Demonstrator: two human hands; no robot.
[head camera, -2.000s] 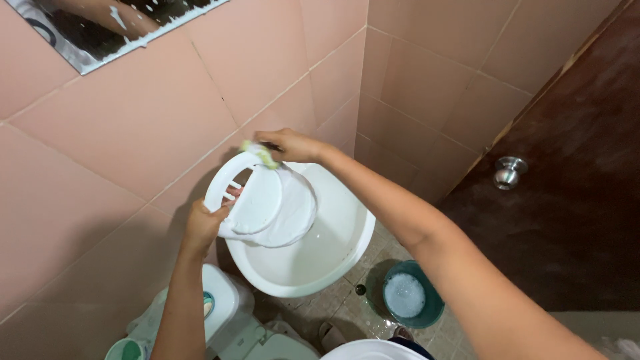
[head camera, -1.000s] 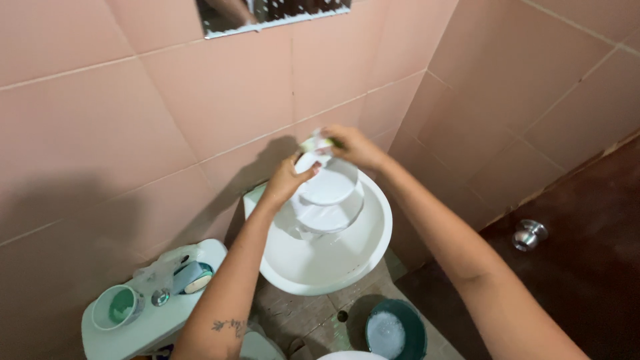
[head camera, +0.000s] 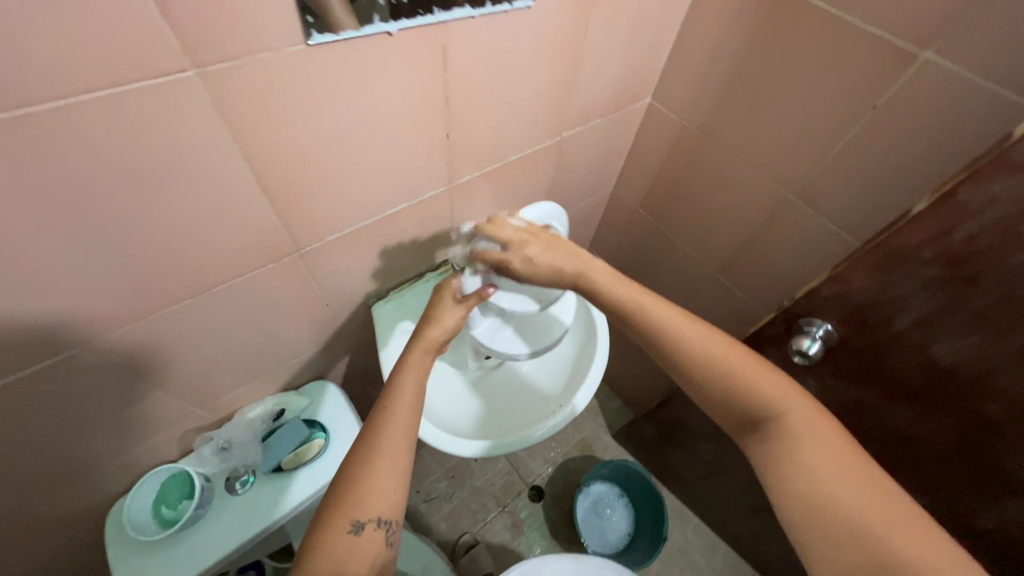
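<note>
My left hand (head camera: 454, 308) grips the near left edge of a white plastic piece (head camera: 524, 332) with rounded, layered parts, held above the sink. Over its upper part lies my right hand (head camera: 528, 252), blurred, with its fingers bent; whether it holds anything is hidden. A rounded end of white plastic shows beyond the right hand. Beneath both hands is the white washbasin (head camera: 512, 408), fixed near the tiled wall.
On the toilet tank lid (head camera: 272, 512) stand a white tub (head camera: 168, 502), a plastic bag (head camera: 240, 436) and a soap dish with soap (head camera: 304, 454). A green bucket (head camera: 652, 520) of sudsy water is on the floor. A dark door with a round knob (head camera: 812, 342) is at right.
The white piece has been turned, and my right hand has moved across its upper part. A light green and white scrubber seen earlier at the right hand is not discernible now. The view has shifted.
</note>
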